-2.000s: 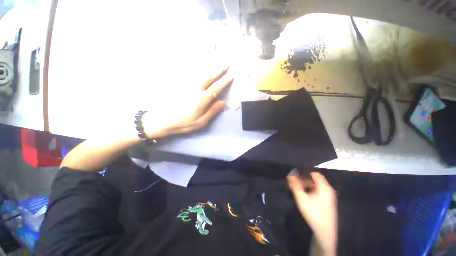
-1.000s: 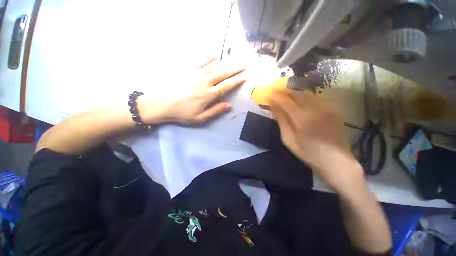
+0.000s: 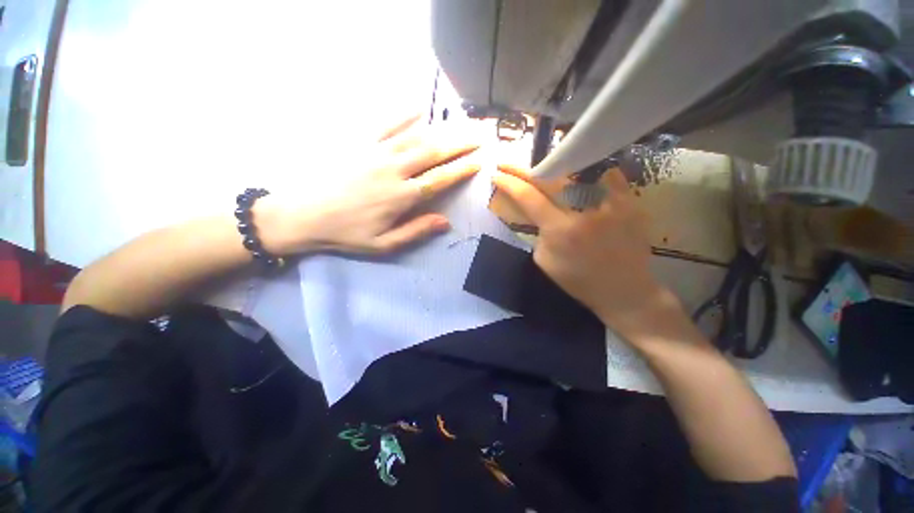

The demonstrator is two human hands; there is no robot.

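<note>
A pale grey-blue fabric piece (image 3: 401,291) lies below the sewing machine head (image 3: 501,50), its pointed lower end hanging over my lap. A dark fabric panel (image 3: 571,341) lies beside it, with a narrow black end on the pale piece. My left hand (image 3: 391,195) lies flat on the pale fabric, fingers spread, left of the needle area. My right hand (image 3: 591,240) is at the fabric's right edge, index fingertip down close to the presser foot (image 3: 512,126). Whether it grips the edge cannot be told. The needle is hidden in glare.
Black-handled shears (image 3: 742,301) lie right of my right forearm. A phone (image 3: 838,309) lies beyond them, partly under a black cloth (image 3: 877,351). A ridged white knob (image 3: 824,170) hangs at upper right. Red and blue plastic containers are below the table at the sides.
My right hand has come up from the table's front edge to the presser foot area. The pale fabric has swung, its point now lower. The view has shifted, showing more of the machine head.
</note>
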